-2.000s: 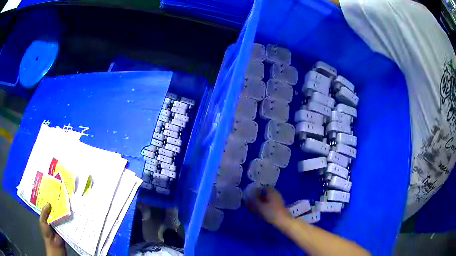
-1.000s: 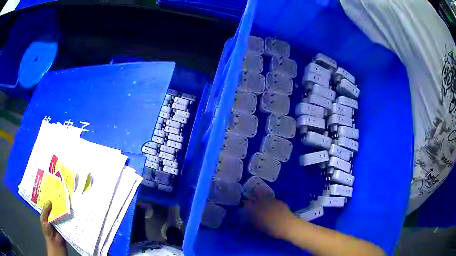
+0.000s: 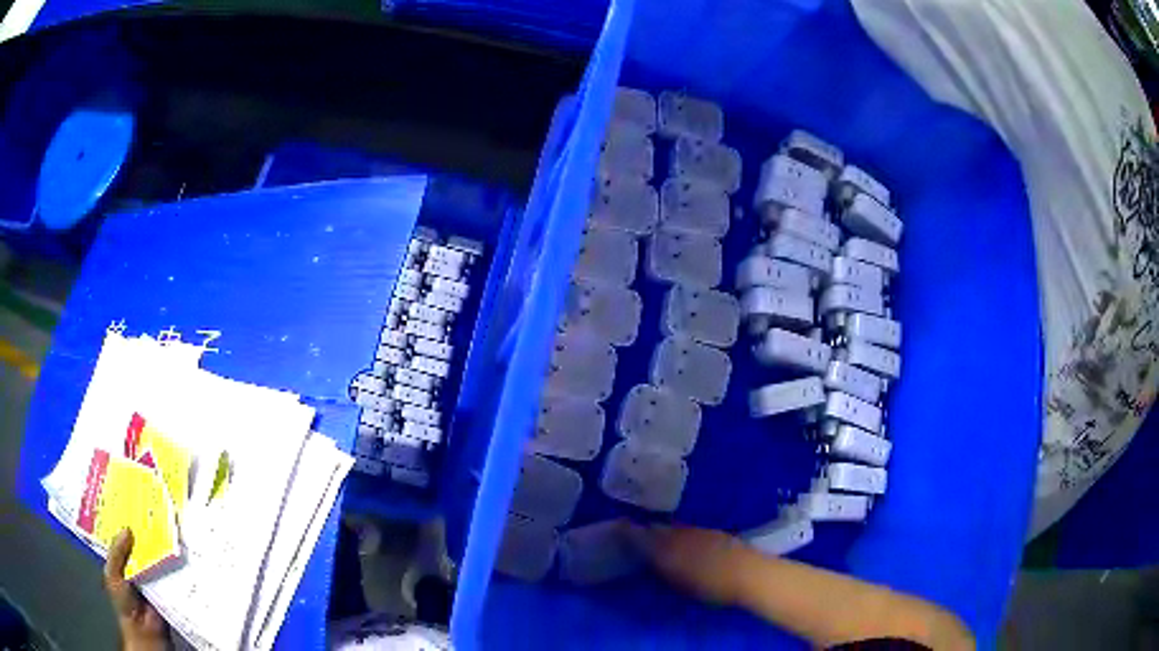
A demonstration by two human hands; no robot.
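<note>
A large blue tote (image 3: 960, 382) holds white plug-in units. On its left, units lie flat in two columns (image 3: 688, 254); on its right, units stand on edge in two columns (image 3: 854, 299). My right hand (image 3: 693, 560) is at the near end of the flat columns, its fingers blurred on a flat unit (image 3: 597, 551). My left hand (image 3: 130, 588), cut off by the bottom edge, holds printed paper sheets (image 3: 242, 483) with yellow and red cards (image 3: 137, 509) on top, against a blue sheet (image 3: 254, 274) with white lettering.
A smaller blue bin (image 3: 489, 274) beside the tote holds close-packed white units (image 3: 413, 356). A round blue stool seat (image 3: 87, 168) is at the far left. A person's white printed garment (image 3: 1080, 254) is beyond the tote's right wall.
My right hand has moved toward the tote's near end. A flat unit now lies at its fingers, below the second flat column. My left hand still holds the papers. The view has shifted slightly.
</note>
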